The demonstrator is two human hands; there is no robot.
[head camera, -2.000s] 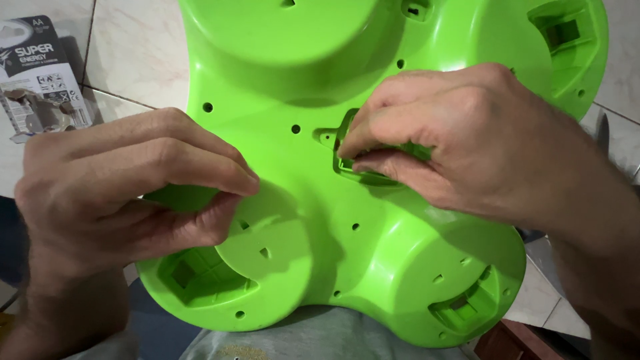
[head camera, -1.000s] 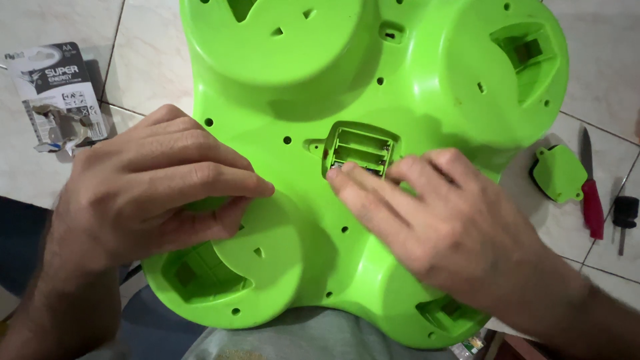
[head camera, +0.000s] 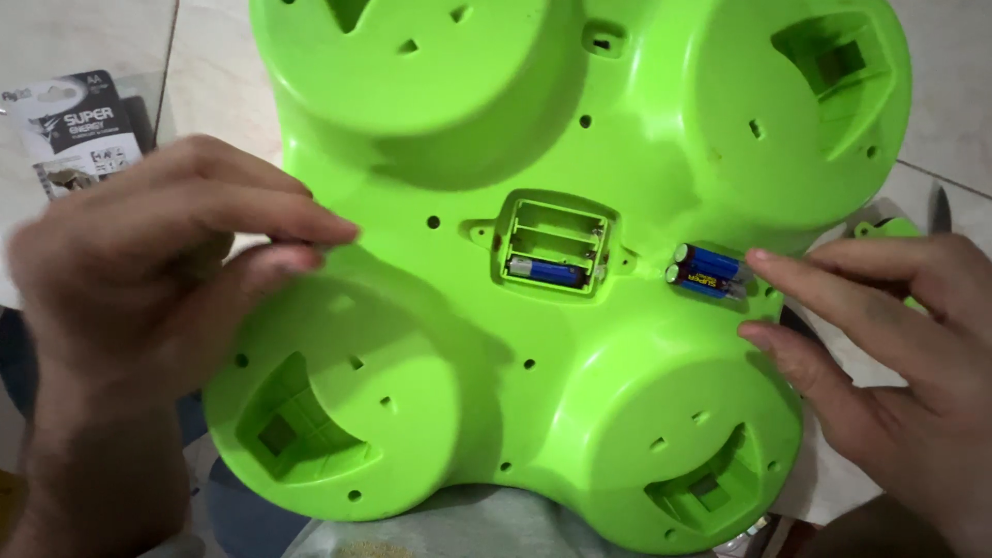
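Note:
A large bright-green plastic toy base [head camera: 480, 333] lies underside up. In its middle is an uncovered battery compartment [head camera: 555, 244]; one blue AA battery [head camera: 547, 271] lies in the lowest slot, and the slots above hold none. Two blue batteries [head camera: 707, 271] lie side by side on the plastic to the right. My right hand [head camera: 883, 333] is beside them, thumb and forefinger apart, the fingertip close to their right ends. Over the base's left part, my left hand [head camera: 178, 263] has its thumb and forefinger drawn together; whether something small is between them cannot be told.
A torn battery card package [head camera: 85, 128] lies on the pale floor tiles [head camera: 217, 101] at left. At the right, partly behind my right hand, are a green plastic cover [head camera: 891, 228] and a knife blade [head camera: 939, 208]. Grey cloth [head camera: 457, 527] shows below the base.
My right hand has moved from the compartment to the right, beside the two batteries. The battery in the lowest slot now shows uncovered. My left hand stays pinched over the left side.

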